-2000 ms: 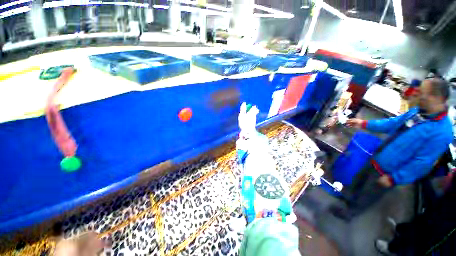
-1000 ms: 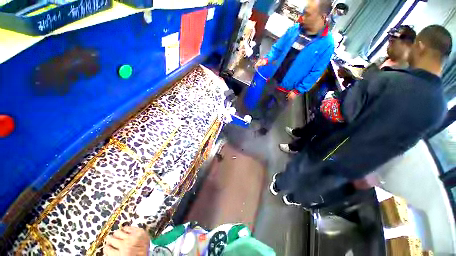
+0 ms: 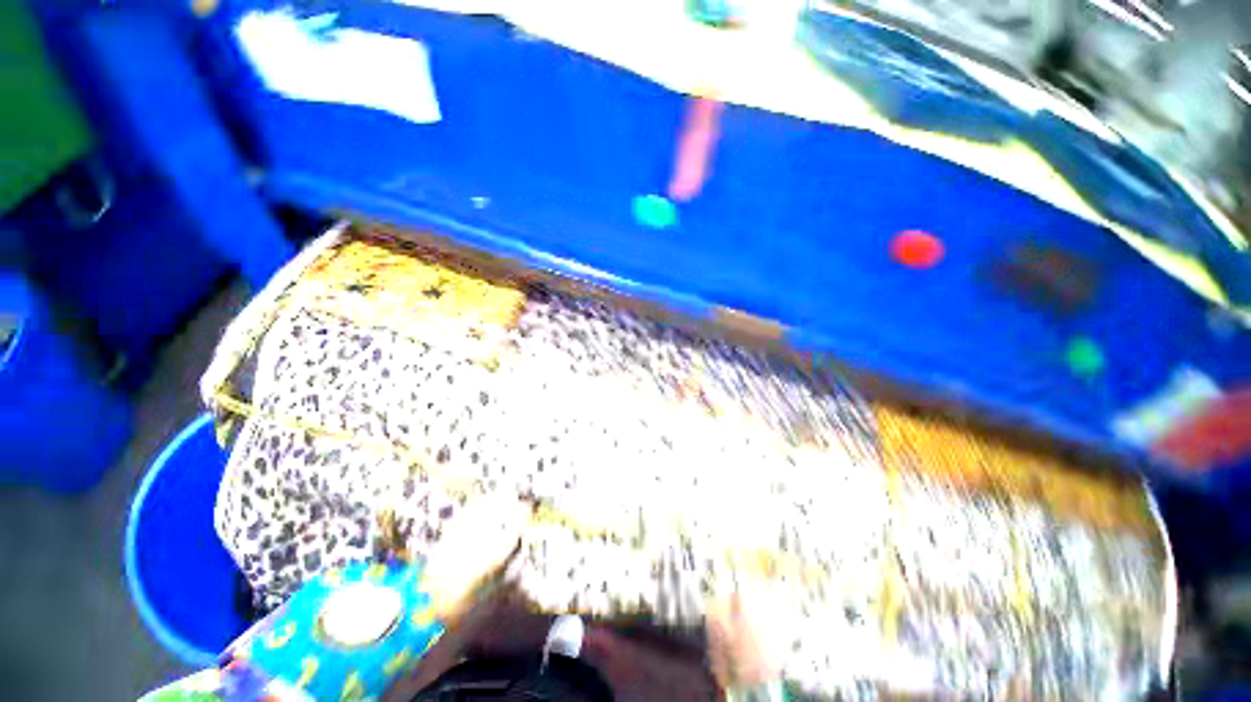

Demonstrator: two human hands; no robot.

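Note:
The leopard-print sheet (image 3: 357,425) lies on the press bed, mostly white with dark spots. Thin yellow-orange strips of the waste web (image 3: 323,436) cross it. Orange leopard areas (image 3: 425,299) show along the back at the left and at the right. My left hand (image 3: 480,549), below a teal patterned sleeve, is over the front edge of the sheet left of centre. My right hand (image 3: 745,624) is a strong blur over the front edge right of centre. The fingers of both are too blurred to tell whether they hold anything.
The blue press beam (image 3: 549,178) runs behind the bed, with red and green round spots. A round blue waste bin (image 3: 179,535) stands at the bed's left front corner. Blue machine parts (image 3: 165,137) are at the far left. A dark object with a white tip (image 3: 542,672) shows at the bottom centre.
The view has swung left, bringing the bed's left end and bin into view; the people are out of it. Orange areas now show at the back. Both hands are at the front edge.

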